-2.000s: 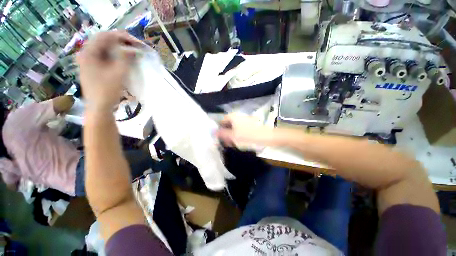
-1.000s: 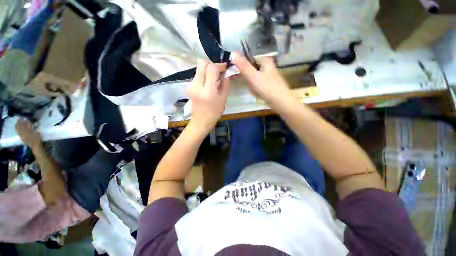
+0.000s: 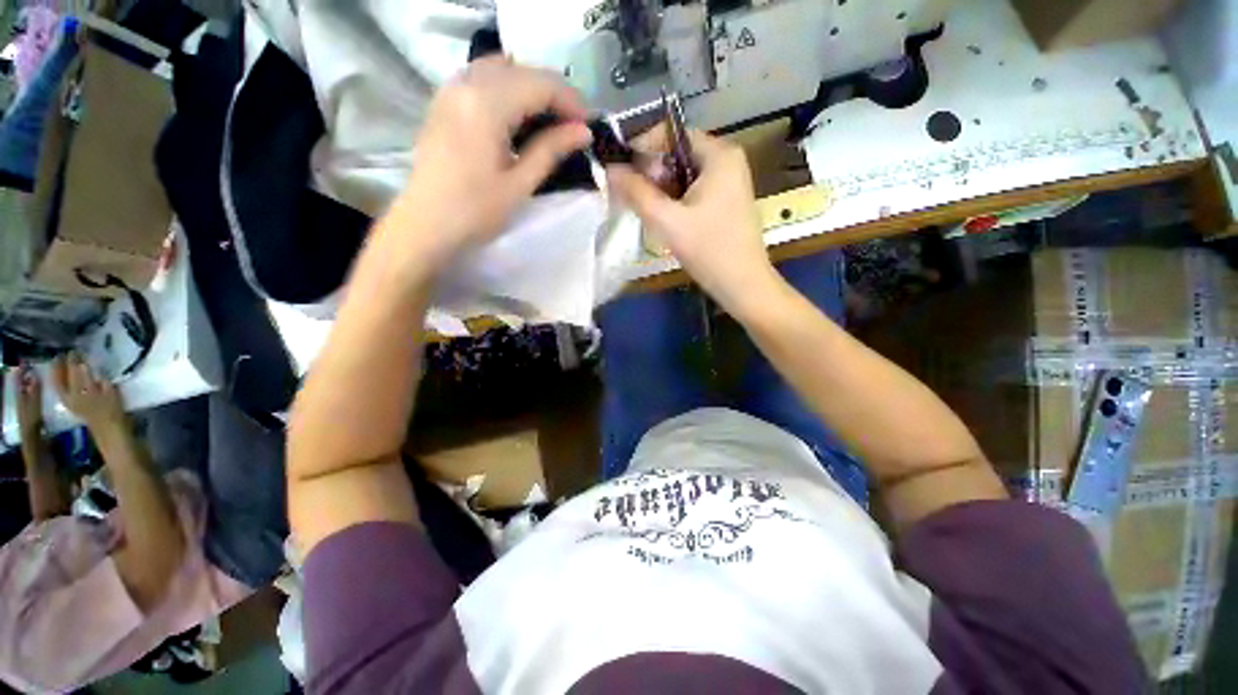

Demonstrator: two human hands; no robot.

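Observation:
My left hand pinches a black fabric strip near the front of the machine. My right hand holds small dark thread snips, blades pointing away from me, and its fingers also touch the fabric's edge. A white fabric panel hangs below my left hand over the table's front edge. The needle area of the overlock machine is just beyond my hands, cut off by the top of the picture. Part of the strip is hidden by my fingers.
Black fabric and white fabric lie heaped on the left. A yellow ruler strip is at the table edge. A taped carton with a phone stands at right. Another worker's hands are at far left.
The view has tilted down to the table. My hands have come from holding up the white fabric to the black strip near the machine. The white panel has shifted to below my left hand.

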